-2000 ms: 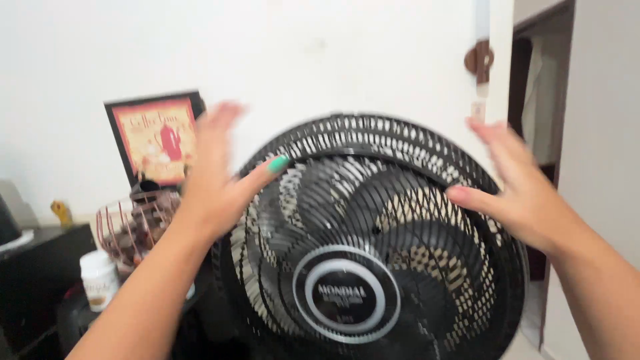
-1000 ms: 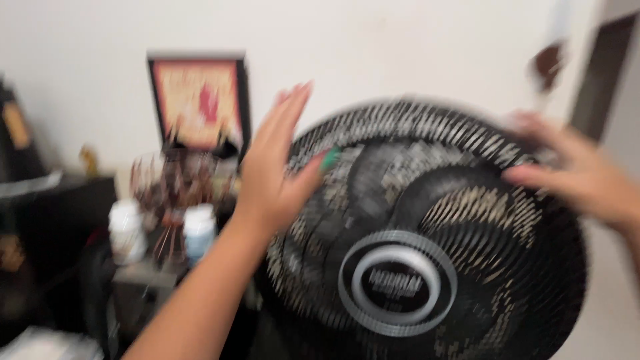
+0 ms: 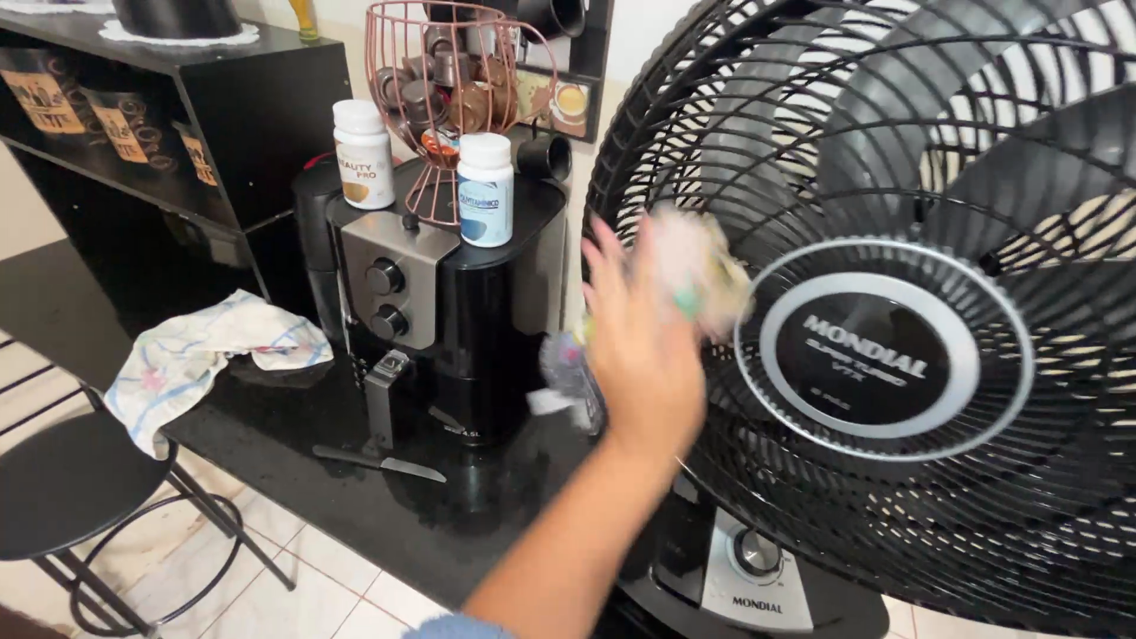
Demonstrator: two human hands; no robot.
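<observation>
My left hand [image 3: 648, 355] is raised in front of the fan's left edge, blurred by motion. A bunched light cloth [image 3: 697, 266], also blurred, is at its thumb and seems gripped there; the exact hold is unclear. The black Mondial fan [image 3: 856, 355] fills the right side, its round grille facing me, with the control base [image 3: 754, 568] below. Behind my wrist lies a partly hidden grey and purple bundle [image 3: 568, 364] with a white piece. My right hand is out of view.
A black air fryer [image 3: 479, 346] carries two white-capped bottles and a copper wire basket [image 3: 444, 98] of capsules. On the black counter lie a knife [image 3: 382, 463] and a patterned cloth [image 3: 209, 355]. A shelf unit [image 3: 266, 115] and a round stool [image 3: 80, 488] are at left.
Both hands were raised at the fan's upper rim; now only the left is in view, with a light cloth at it. The view has swung down and left.
</observation>
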